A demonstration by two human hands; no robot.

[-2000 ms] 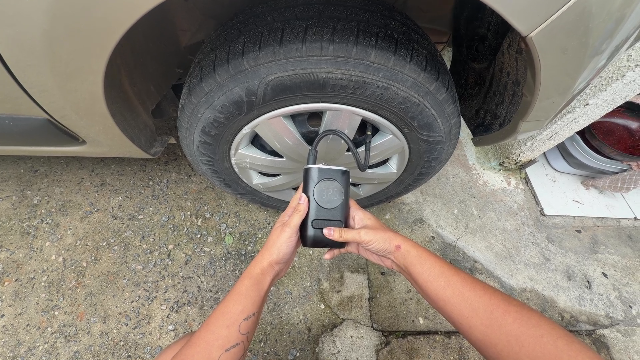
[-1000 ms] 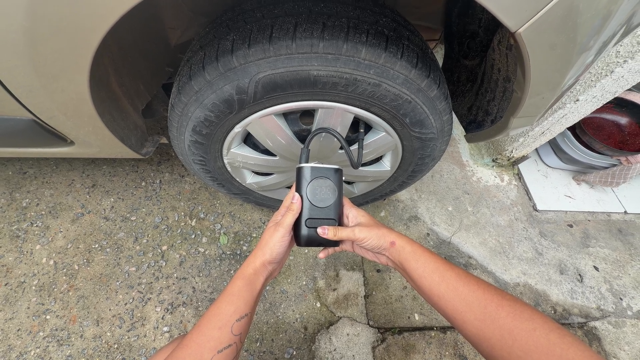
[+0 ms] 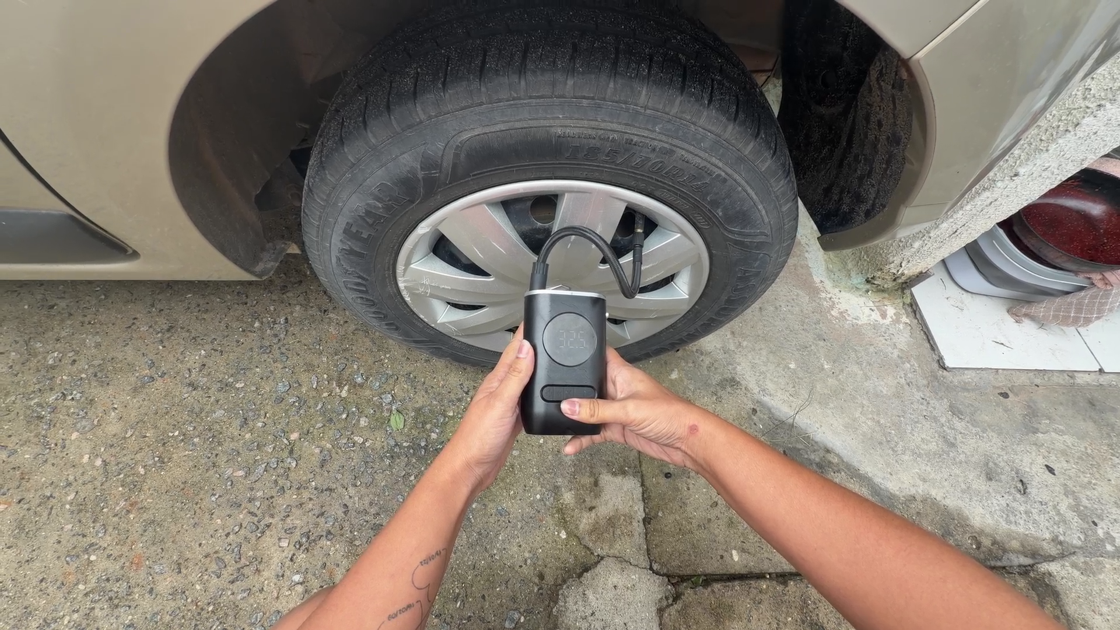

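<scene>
A black portable tyre inflator [image 3: 564, 363] is held upright between both hands, its round display faintly lit with digits. My left hand [image 3: 497, 407] grips its left side, thumb along the edge. My right hand [image 3: 634, 411] holds the lower right side, with the thumb on the front below the oblong button panel. From the inflator's top a black air hose [image 3: 595, 238] loops over the silver wheel cover [image 3: 481, 241] and runs up to the valve area at the right of the wheel. Around the cover is the black car tyre [image 3: 376, 197].
The beige car body [image 3: 96, 131] surrounds the tyre. Gravelly concrete [image 3: 219, 437] lies at left, cracked slabs [image 3: 717, 516] below. At right, a rough wall edge [image 3: 910, 241] stands beside white tiles [image 3: 997, 328] bearing stacked basins [image 3: 1024, 258], a dark red pan [image 3: 1072, 219] and a checked cloth [image 3: 1072, 306].
Both hands keep their hold on the inflator, and the hose stays in its loop to the wheel. Nothing else has plainly moved.
</scene>
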